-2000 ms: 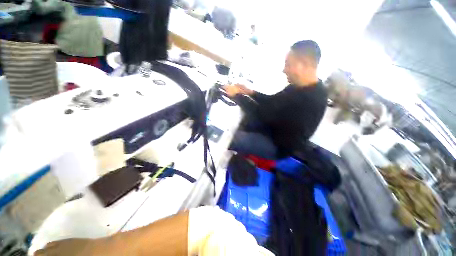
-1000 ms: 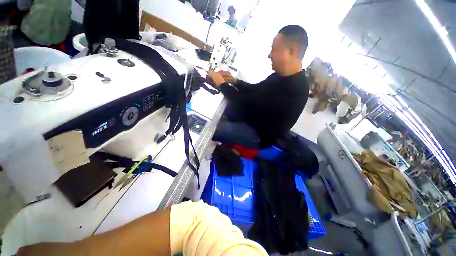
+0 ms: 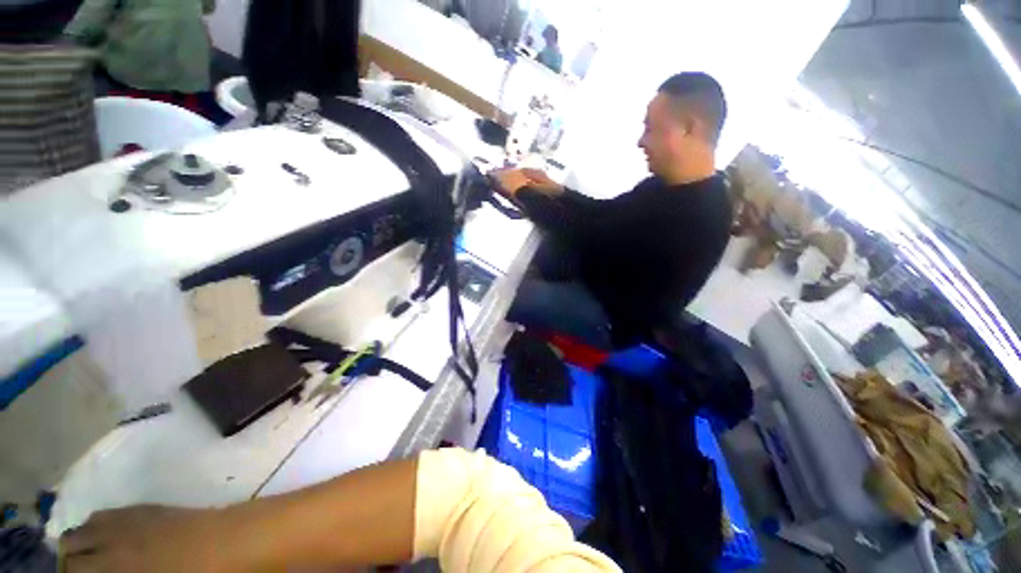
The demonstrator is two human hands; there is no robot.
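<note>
My right forearm, with a cream sleeve pushed up, crosses the bottom of the view. My right hand [image 3: 106,543] is at the lower left corner, partly cut off; its fingers are hidden. My left hand is not in view. The white sewing machine head [image 3: 123,263] with a black control panel [image 3: 345,256] fills the left. A dark brown block [image 3: 246,386] and yellow-green snips [image 3: 361,365] lie on the machine bed. The needle area is not visible. A scrap of dark cloth [image 3: 22,546] shows at the lower left edge.
Black strips [image 3: 437,224] hang over the machine's right end. A blue crate [image 3: 549,431] holding dark cloth stands below at right. A person in black [image 3: 638,241] sits beyond the table. A grey container [image 3: 834,409] with brown cloth is farther right.
The view has swung, shifting the machine first left, then back right. My right hand now shows more at the lower left corner, and dark cloth shows beside it.
</note>
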